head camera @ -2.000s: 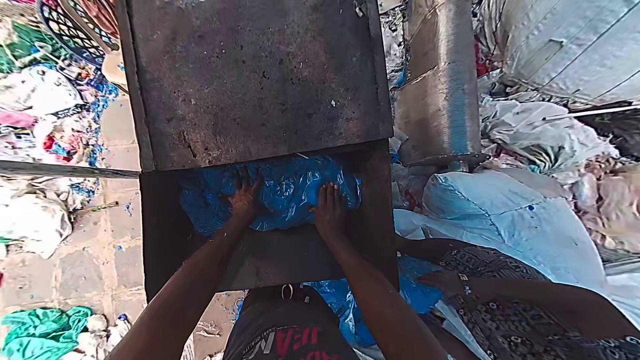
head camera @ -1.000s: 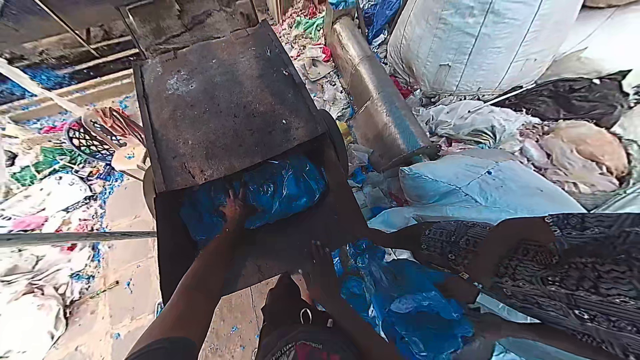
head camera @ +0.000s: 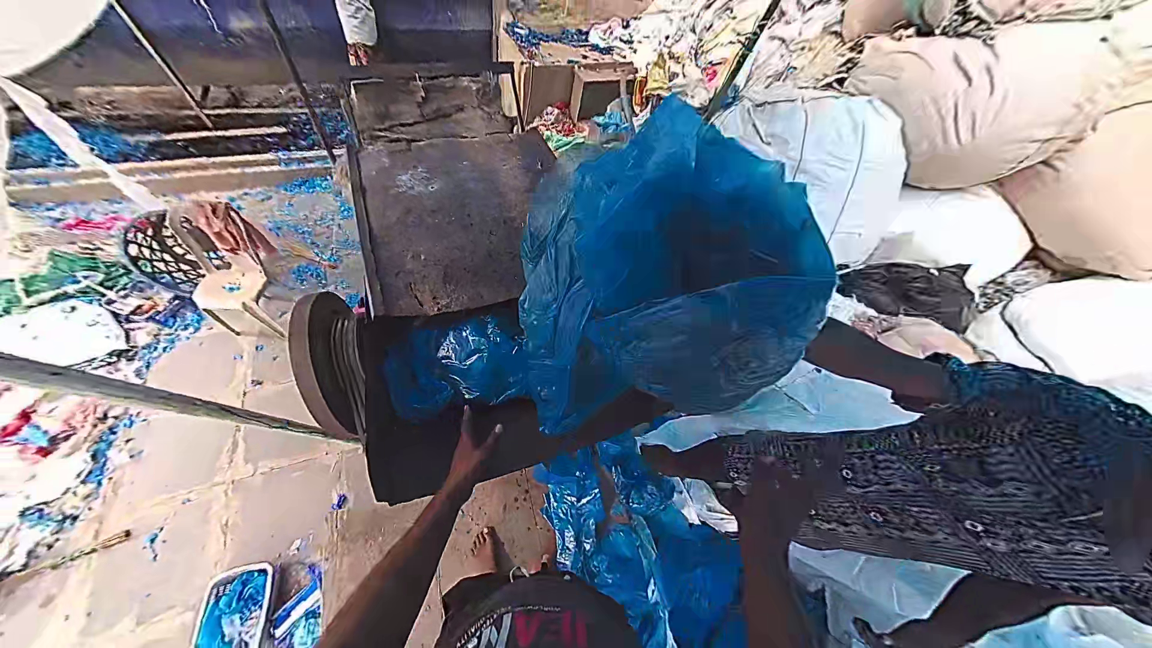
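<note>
My left hand (head camera: 472,450) rests on the front lip of a dark metal hopper (head camera: 423,459), fingers spread, holding nothing. Blue plastic film (head camera: 468,355) lies in the hopper's mouth, just beyond my fingertips. My right hand (head camera: 774,495) is raised at the right, in front of a person's patterned sleeve; its fingers are blurred. A large billowing blue plastic sheet (head camera: 693,261) covers the hopper's right side, with that person's arm (head camera: 882,364) reaching behind it. More blue film (head camera: 621,540) hangs and lies below, between my two hands.
A pulley wheel (head camera: 324,364) is at the hopper's left side, with a pole (head camera: 171,400) reaching toward it. A plastic chair (head camera: 238,292) stands at left. Stuffed white sacks (head camera: 819,162) are piled at right. A blue-filled container (head camera: 234,607) sits on the paved floor.
My left hand has moved from the film in the hopper to its front lip. My right hand has moved right, off the hopper. The large blue sheet has come up beside the hopper. The view has shifted.
</note>
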